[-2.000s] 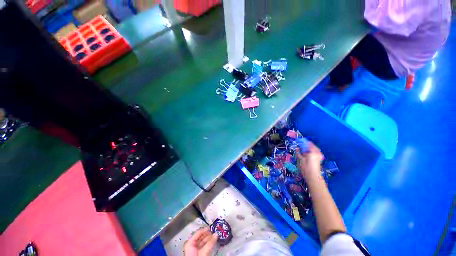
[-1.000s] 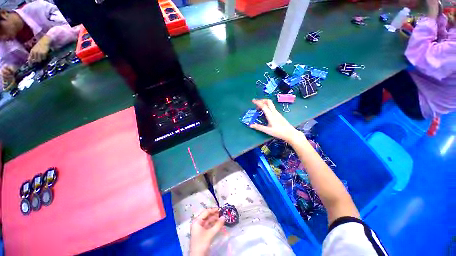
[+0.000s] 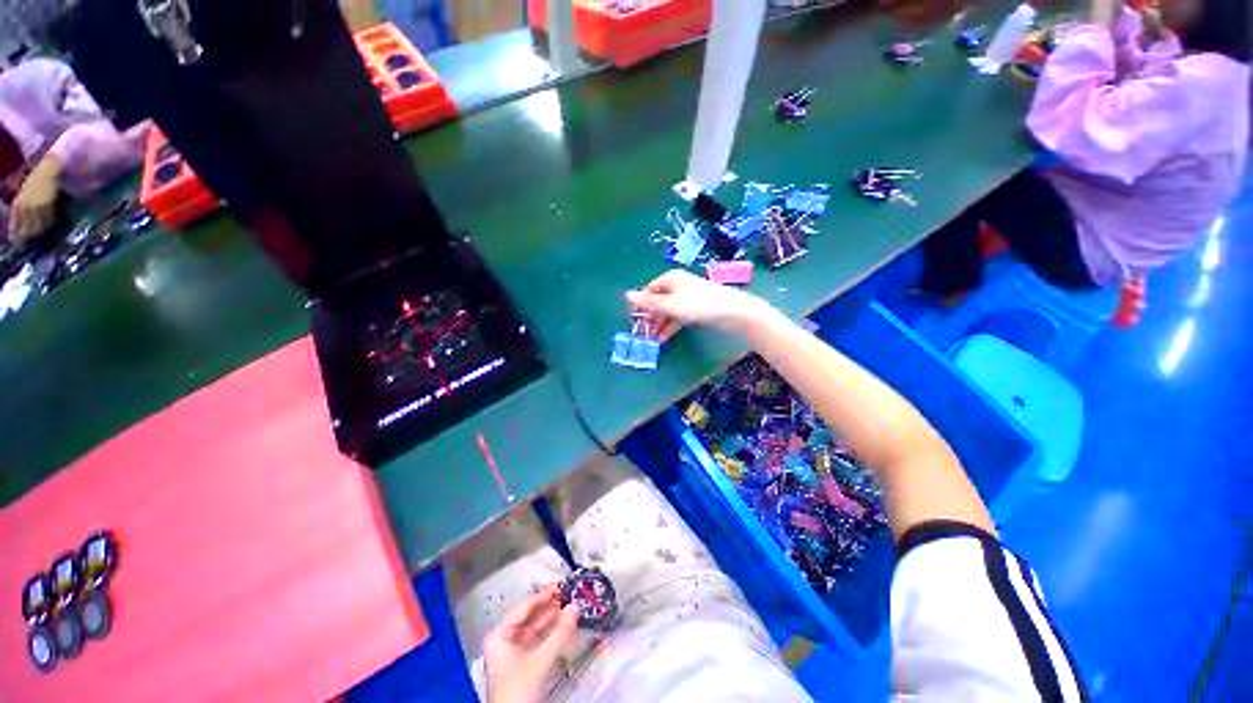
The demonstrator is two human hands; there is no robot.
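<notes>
My left hand [image 3: 533, 635] holds a dark round unit [image 3: 588, 599] with a red and white pattern over my lap, at the bottom centre. My right hand [image 3: 665, 305] grips the wire handle of a light blue binder clip [image 3: 635, 346] just above the green bench, between the fixture and the clip pile; whether the clip touches the bench I cannot tell. The black laser fixture [image 3: 423, 354] stands to the left, with red lines on its base. A pile of binder clips [image 3: 749, 227] lies just beyond my right hand.
Paired dark discs [image 3: 65, 591] lie on the pink mat [image 3: 227, 536] at left. A blue bin [image 3: 770, 533] of mixed clips is below my right forearm. A pale post [image 3: 723, 96] rises from the bench [image 3: 591, 206]. A person in a pink smock [image 3: 1141, 151] sits at right.
My right hand has moved from the bin up over the bench with the blue clip, now held by its wire handle. My left hand stays over my lap with the round unit. The view has shifted.
</notes>
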